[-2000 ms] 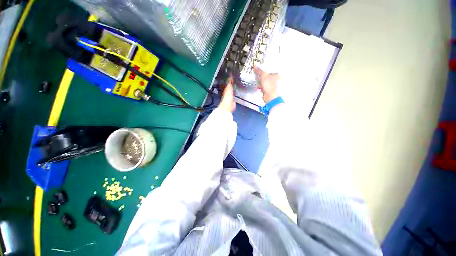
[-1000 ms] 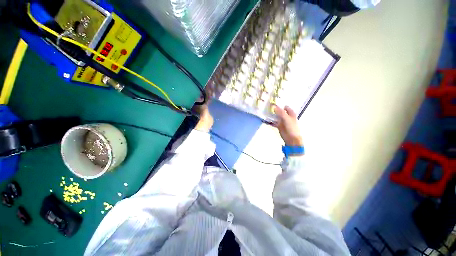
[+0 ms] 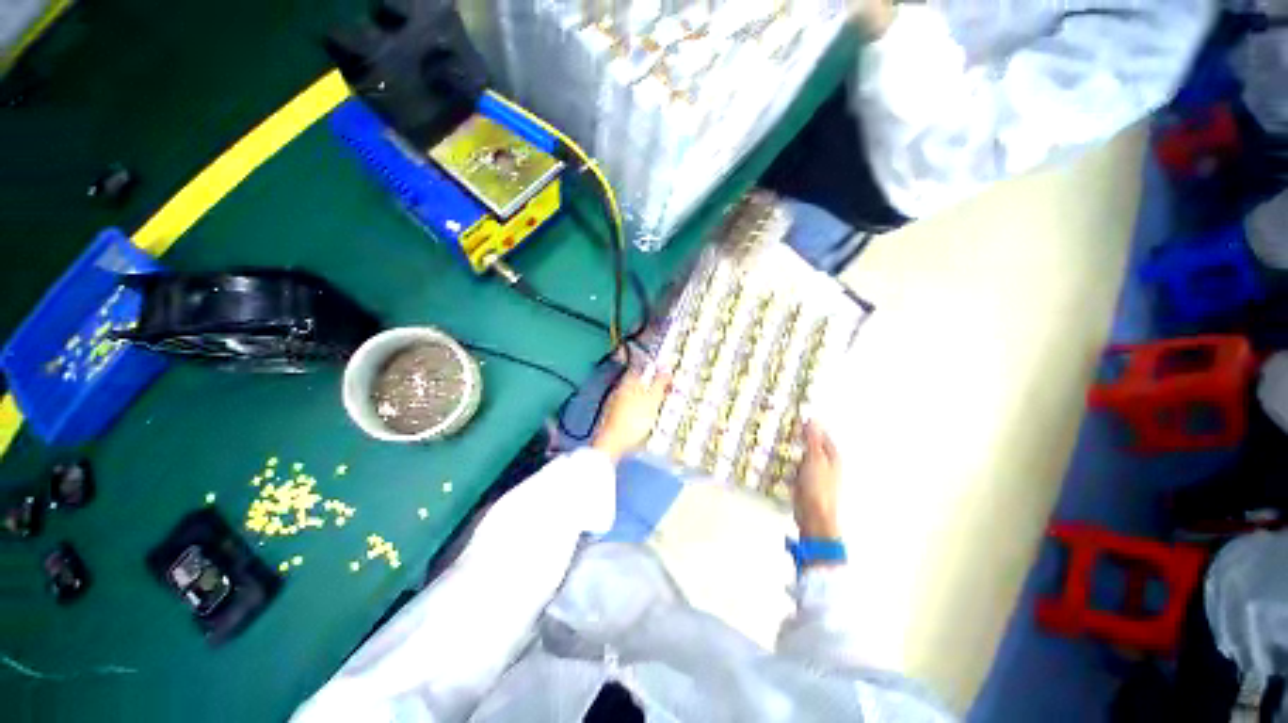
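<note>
A clear blister tray (image 3: 742, 374) with rows of white and gold parts lies low beyond the bench edge, in front of my body. My left hand (image 3: 631, 413) grips its near left edge. My right hand (image 3: 817, 483), with a blue band at the wrist, grips its near right edge. Fingertips of both hands are partly hidden by the tray or blurred.
On the green mat (image 3: 339, 565) stand a pale pot (image 3: 413, 384), black fan (image 3: 240, 318), blue bin (image 3: 85, 339), yellow bits (image 3: 290, 502), a housing on a jig (image 3: 205, 576) and a blue soldering station (image 3: 487, 177). Stacked trays (image 3: 678, 127) stand behind. Another person's sleeve (image 3: 1017, 99) is at top right.
The tray has come nearer my body and lies flatter, now between both hands. The view has shifted, and another person's sleeve shows at the top right.
</note>
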